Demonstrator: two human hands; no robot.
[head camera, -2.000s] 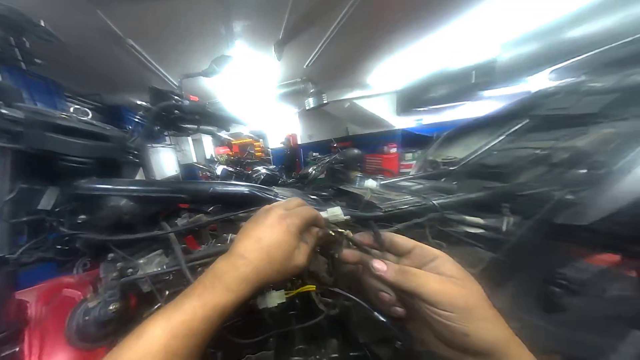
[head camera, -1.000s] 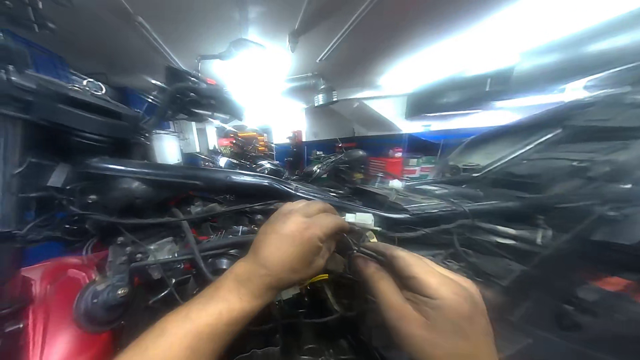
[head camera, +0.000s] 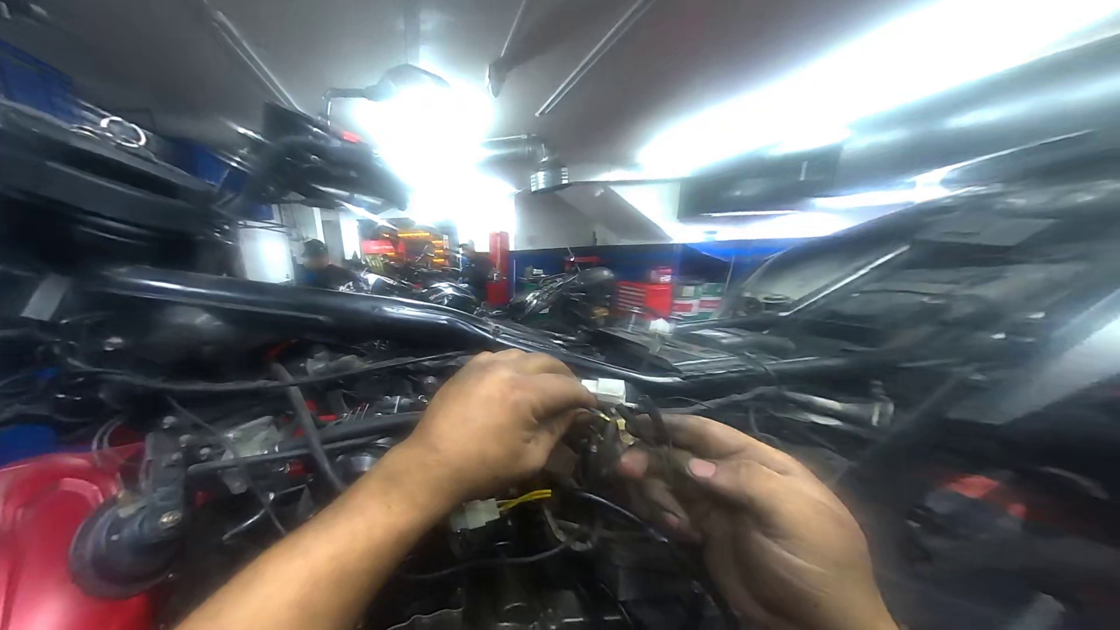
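Note:
In the head view my left hand (head camera: 503, 420) has its fingers closed on dark wiring (head camera: 599, 446), beside a white plastic connector (head camera: 605, 390). My right hand (head camera: 752, 507) pinches the same wiring between thumb and fingers, just to the right. Small yellowish ends show between the two hands, too blurred to name. Below my left hand lies another white connector (head camera: 477, 514) with yellow wires (head camera: 527, 500). Behind both hands runs a black motorcycle frame tube (head camera: 350, 311). My left fingertips are partly hidden.
A red painted body part (head camera: 52, 534) and a round black horn-like part (head camera: 118, 547) sit at the lower left. Cables cross the frame around my hands. Farther back are motorcycles (head camera: 569, 297), a red tool chest (head camera: 643, 299) and a person (head camera: 317, 262).
My right thumb, hidden from view one second ago, shows again against the wiring. Both hands stay close together at the wiring.

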